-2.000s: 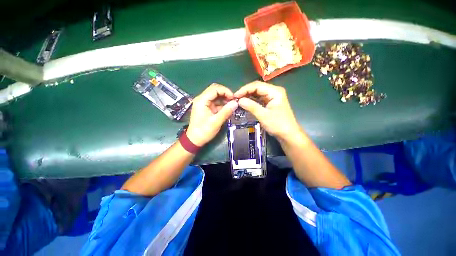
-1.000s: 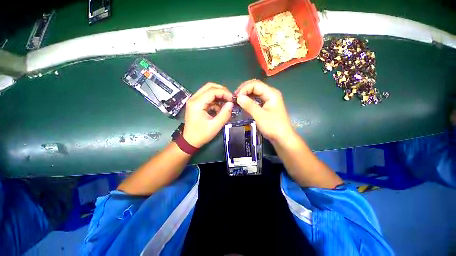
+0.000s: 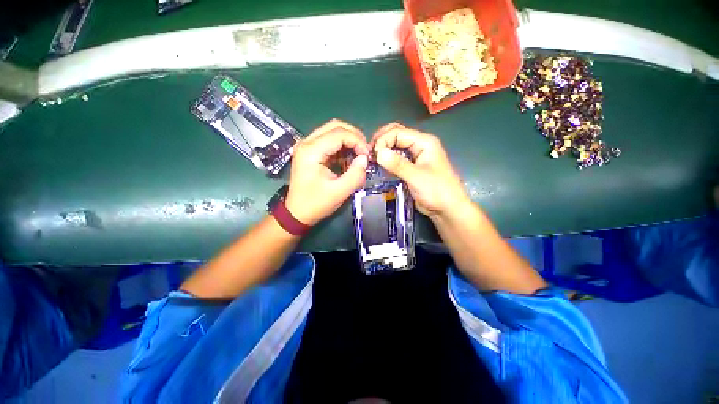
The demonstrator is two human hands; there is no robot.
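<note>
A part-built phone (image 3: 384, 225) lies upright in front of me at the bench edge, its top end between my hands. My left hand (image 3: 325, 173) is at its upper left, thumb and fingertips pinched together. My right hand (image 3: 419, 167) mirrors it at the upper right. The fingertips nearly meet over the phone's top end. A tiny dark bit seems to show between them, but I cannot tell which hand holds it. A second part-built phone (image 3: 246, 126) lies tilted to the left of my left hand.
A red bin (image 3: 511, 47) of pale gold flakes stands beyond my hands. A loose pile of small dark and gold parts (image 3: 569, 106) lies to its right. A white strip (image 3: 331, 39) crosses behind. More phones (image 3: 71, 25) lie beyond it at upper left.
The view has shifted slightly, so the bin and pile sit higher and farther right. Both hands stay pinched at the phone's top end. The phones beyond the strip have moved towards the upper left.
</note>
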